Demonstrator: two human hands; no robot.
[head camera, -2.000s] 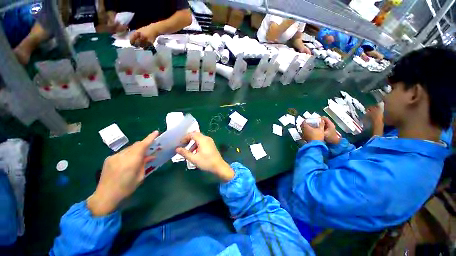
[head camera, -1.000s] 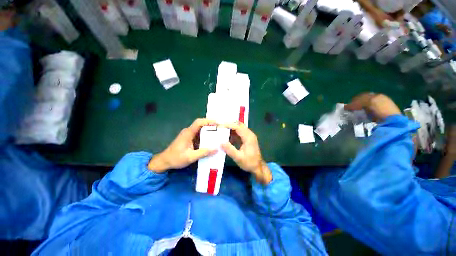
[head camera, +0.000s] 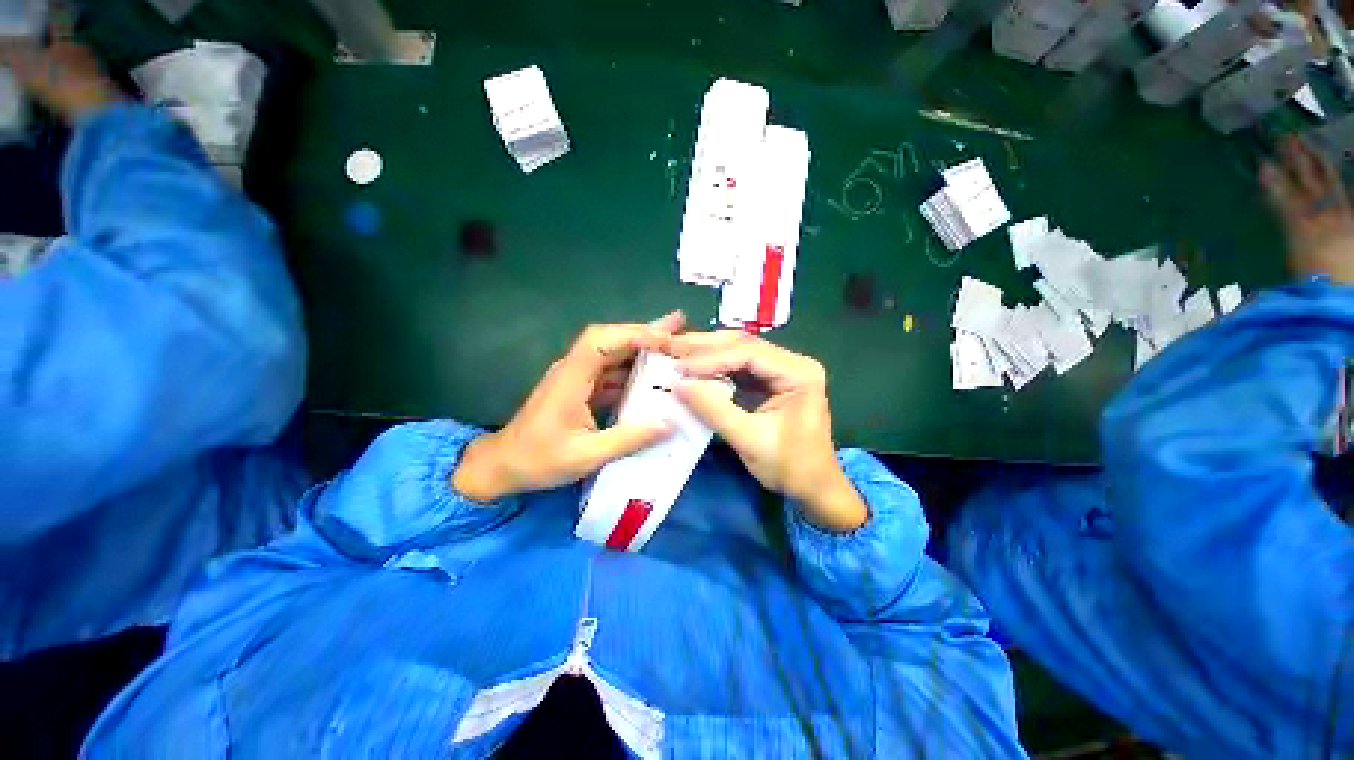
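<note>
A white folding carton (head camera: 648, 460) with a red block at its near end is held between both hands, close to my body. My left hand (head camera: 561, 417) grips its left side, thumb on the face. My right hand (head camera: 768, 420) is on its right side, fingertips at the far end. The fingers cover that far end, so its flaps are hidden. Two closed cartons (head camera: 723, 186) lie side by side on the bench just ahead of my hands, one with a red block at its near end.
A leaflet stack (head camera: 527, 116) lies left of centre. A small leaflet bundle (head camera: 965, 204) and a spread pile of leaflets (head camera: 1091, 297) lie at right. Thin loops (head camera: 863, 189) lie near the bundle. Standing cartons (head camera: 1230, 67) are far right. Neighbours' blue sleeves (head camera: 141, 297) flank both sides.
The view has shifted, so the far carton row is mostly out of frame. The carton in my hands is now tilted, its far end to the right. The leaflets at right are more spread; the right neighbour's hand has withdrawn.
</note>
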